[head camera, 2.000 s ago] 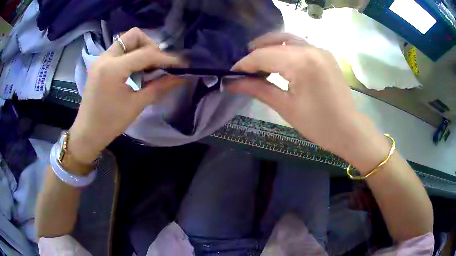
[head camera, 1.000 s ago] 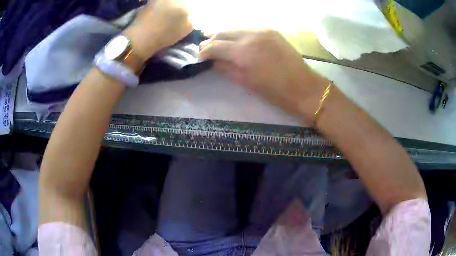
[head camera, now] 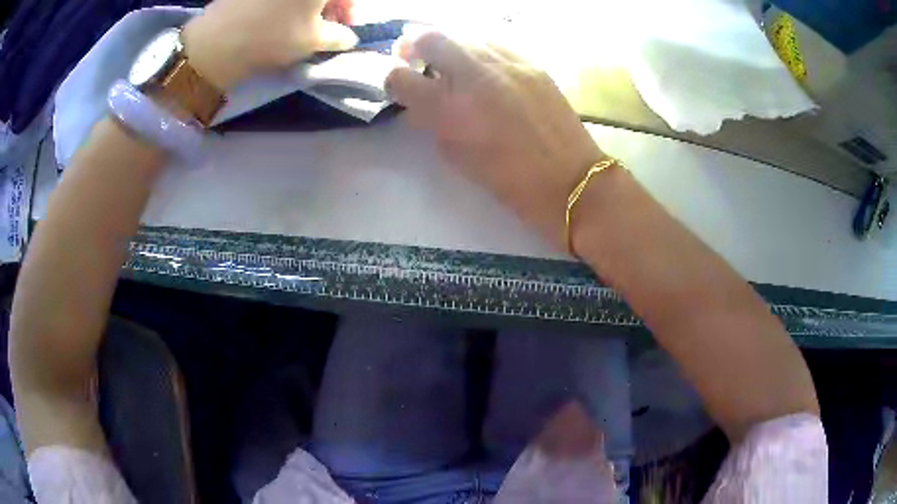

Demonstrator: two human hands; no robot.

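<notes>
A pale grey-blue and navy garment piece (head camera: 346, 81) lies on the white table near the top of the view, its near edge folded. My left hand (head camera: 258, 41) rests on it at the upper left, partly cut off by the top edge. My right hand (head camera: 482, 108) pinches its right end between thumb and fingers. The spot between the hands is partly lost in bright glare, so needle and presser foot cannot be made out.
A white ragged-edged piece (head camera: 723, 74) lies at upper right. Beyond it are a yellow item (head camera: 786, 47) and dark snips (head camera: 870, 207). Navy cloth (head camera: 49, 54) is heaped at upper left. A dark green ruler-marked strip (head camera: 393, 276) edges the table.
The hands came down from holding up a navy and pale fold to the table by the glare. Since then my left hand has shifted left, and more pale cloth shows between the hands.
</notes>
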